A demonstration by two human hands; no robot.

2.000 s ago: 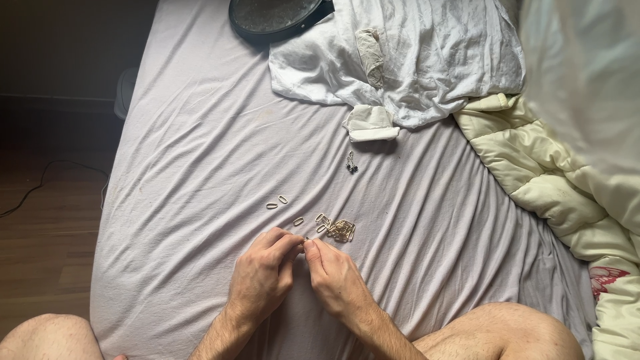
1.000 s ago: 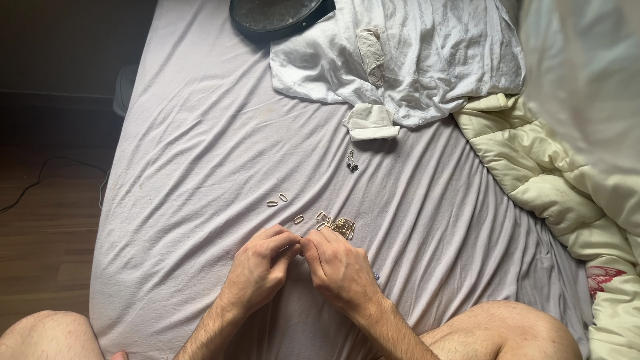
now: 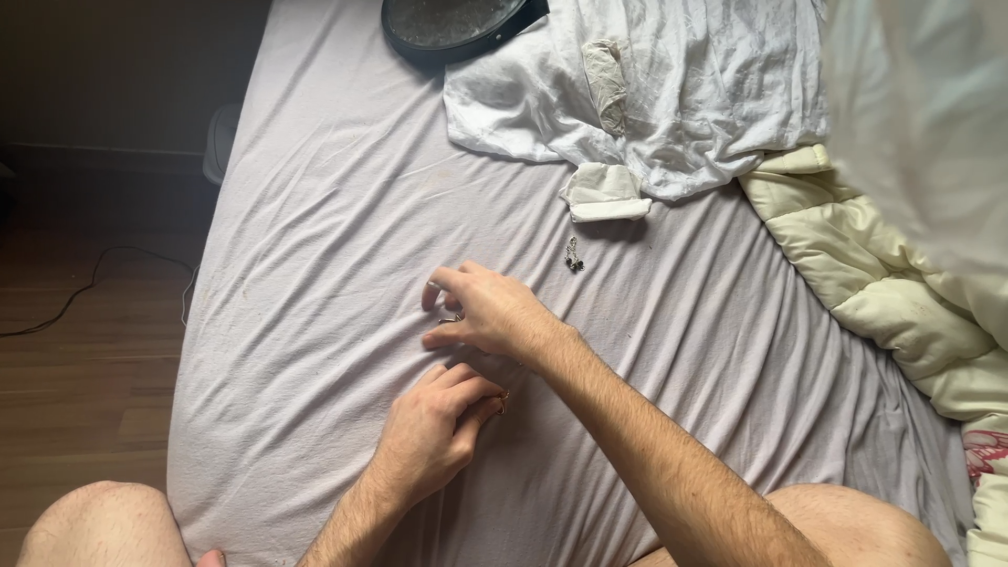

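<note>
My left hand (image 3: 433, 425) is low over the bed, with its thumb and forefinger pinching small gold-coloured metal loops (image 3: 502, 402). Above it, my right hand (image 3: 492, 307) reaches leftward across the sheet, thumb and fingers apart. Between its thumb and fingertips shows another small metal loop (image 3: 450, 320), which looks to lie on the sheet. The rest of the loose loops and the pile are hidden under my right hand and wrist. A small chain with dark beads (image 3: 574, 256) lies on the sheet, up and to the right of my right hand.
A wrinkled pale fitted sheet (image 3: 315, 339) covers the bed. At the top are a round dark-rimmed object (image 3: 449, 24), a white cloth (image 3: 709, 94) and a folded white fabric piece (image 3: 606, 193). A pale yellow quilt (image 3: 890, 307) lies right. My knees flank the space; a cable crosses the floor.
My hands, close together before, have parted. The right one has moved up and left over the loose loops, its fingers now spread. The left hand's pinched loops have come into view.
</note>
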